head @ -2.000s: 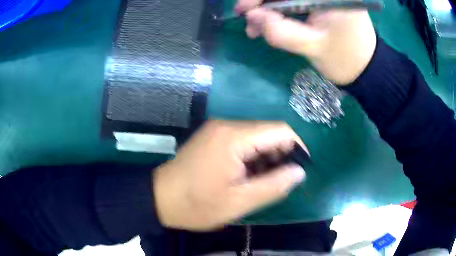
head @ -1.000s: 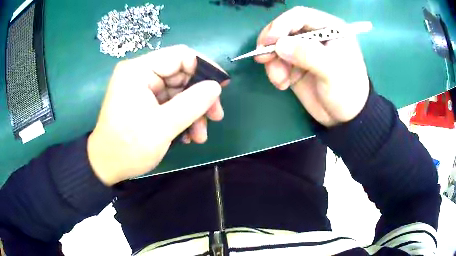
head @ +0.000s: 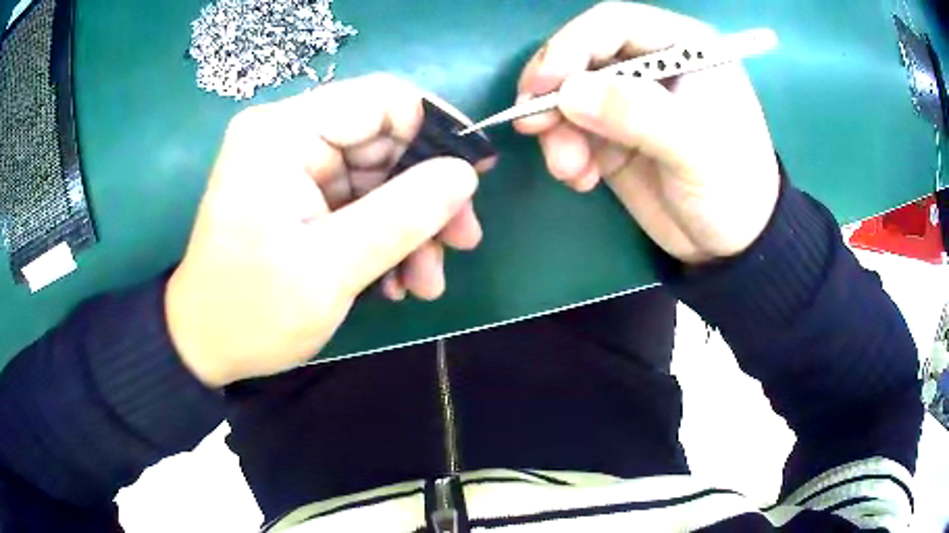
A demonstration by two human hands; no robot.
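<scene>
My left hand (head: 302, 219) holds a black band section (head: 442, 141) between thumb and fingers, above the green mat; part of the band is hidden inside the hand. My right hand (head: 666, 135) holds silver tweezers (head: 661, 65) with a row of round holes along the arm. The tweezer points reach the upper face of the band near its far end. Whether a tiny part sits between the points is too small to tell.
A pile of small silver parts (head: 265, 42) lies on the green mat (head: 562, 245) beyond my left hand. A black-edged mesh-like sheet (head: 40, 135) with a white label lies at far left. A dark strip (head: 921, 73) lies at far right. A red stool (head: 900, 231) stands beside the bench.
Since a second ago, the tweezer points have moved left onto the band. Earlier, the right hand was farther from the left hand. The view has shifted, and the dark pile at the top has left it.
</scene>
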